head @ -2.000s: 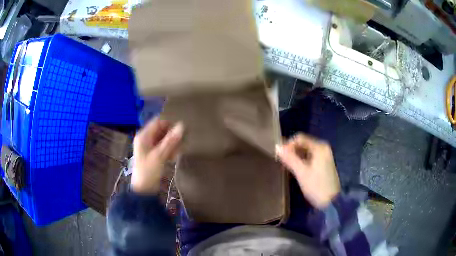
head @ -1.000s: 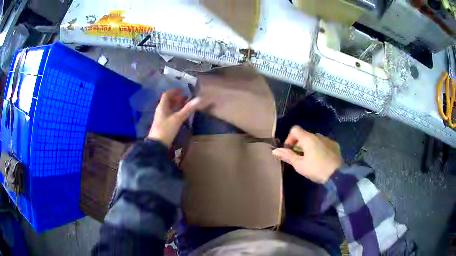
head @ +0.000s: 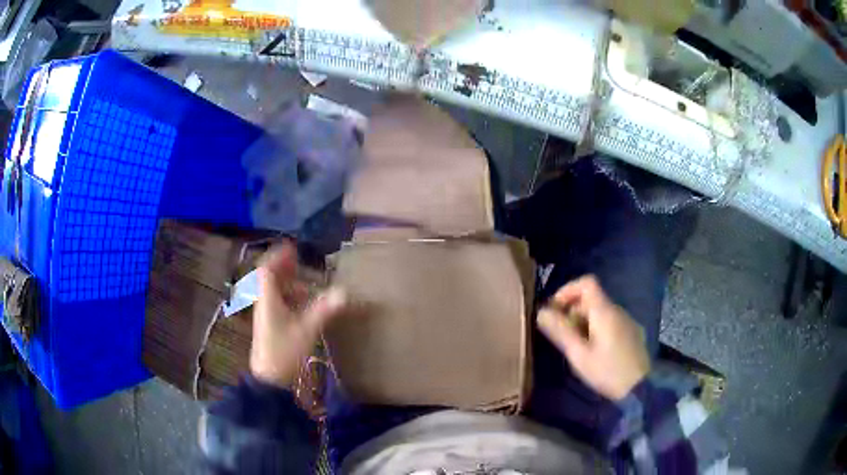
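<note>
A stack of brown cut pieces [head: 427,320] lies on my lap, its layered edges showing at the right and bottom. A second group of paler brown pieces [head: 423,176] with a rounded far end lies just beyond it. My left hand [head: 290,320] is blurred over the stack's left edge, fingers apart, with no piece visible in it. My right hand [head: 594,339] is just right of the stack, thumb and fingertips close together; whether something small is between them cannot be told.
A blue crate [head: 116,204] stands left, beside a tied bundle of layered brown pieces [head: 186,311] with a white tag [head: 243,293]. Translucent plastic [head: 302,167] lies beyond my left hand. The white machine table [head: 529,56] crosses the top, with orange-handled scissors [head: 836,186] at right.
The upper pieces and lower stack now meet, covering the dark gap between them. My left hand has moved down toward me. My right hand has moved slightly down and right, off the stack's edge.
</note>
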